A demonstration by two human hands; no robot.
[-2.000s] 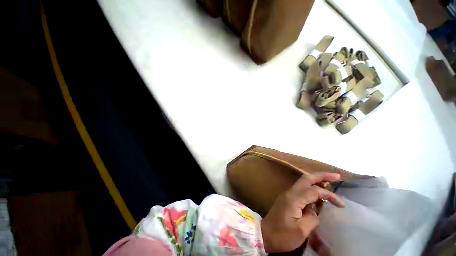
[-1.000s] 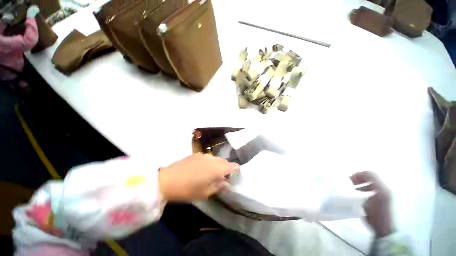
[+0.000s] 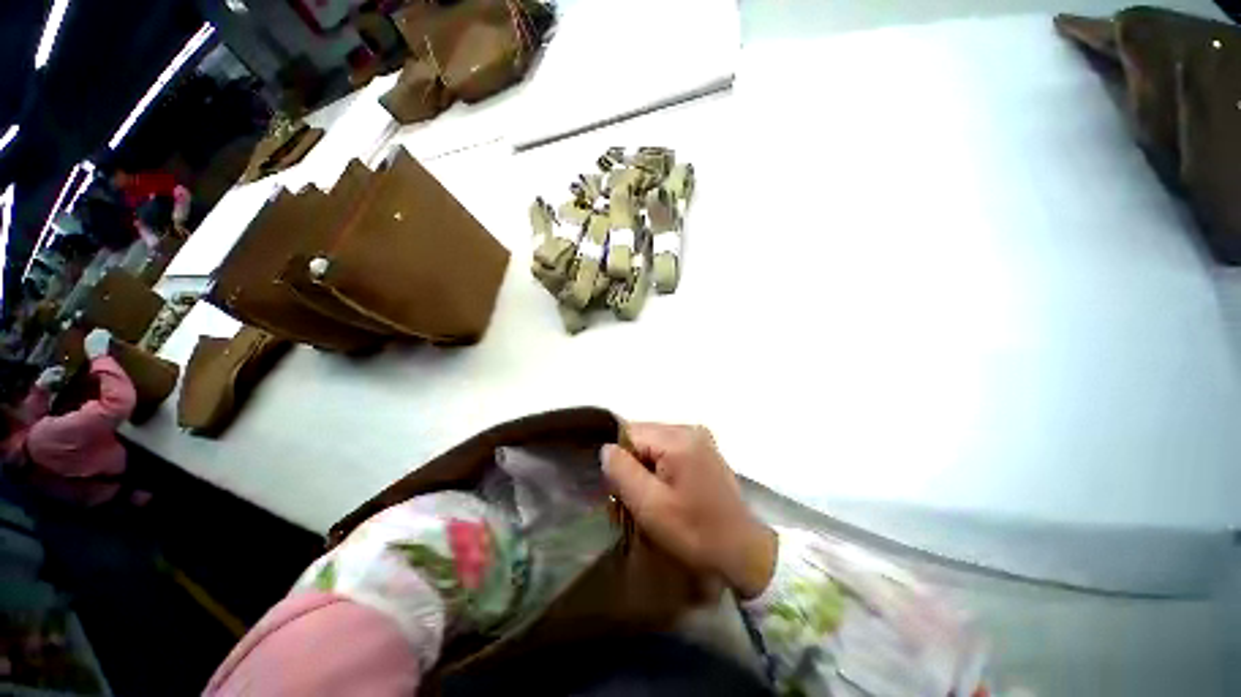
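A brown handbag (image 3: 660, 586) is at the bottom middle with its mouth open. My right hand (image 3: 687, 497) grips the bag's top edge, thumb over the rim. My left forearm, in a flowered oversleeve, reaches down into the mouth. My left hand is hidden inside the bag, so its fingers cannot be seen. Greyish, crumpled film or tissue (image 3: 551, 497) shows inside the mouth beside the left sleeve. The lower part of the bag is cut off or dark.
A row of upright brown bags (image 3: 408, 259) stands at the left, with a slumped bag (image 3: 218, 381) beside it. Rolled khaki straps (image 3: 619, 232) are heaped mid-table. A flat white stack (image 3: 640, 61) lies behind. Dark brown bags (image 3: 1184, 102) lie far right. A person in pink is at far left.
My left hand has gone from the bag's edge into its mouth. My right hand has moved from the white tissue to the bag's rim. The loose tissue outside is gone from view. The view has shifted.
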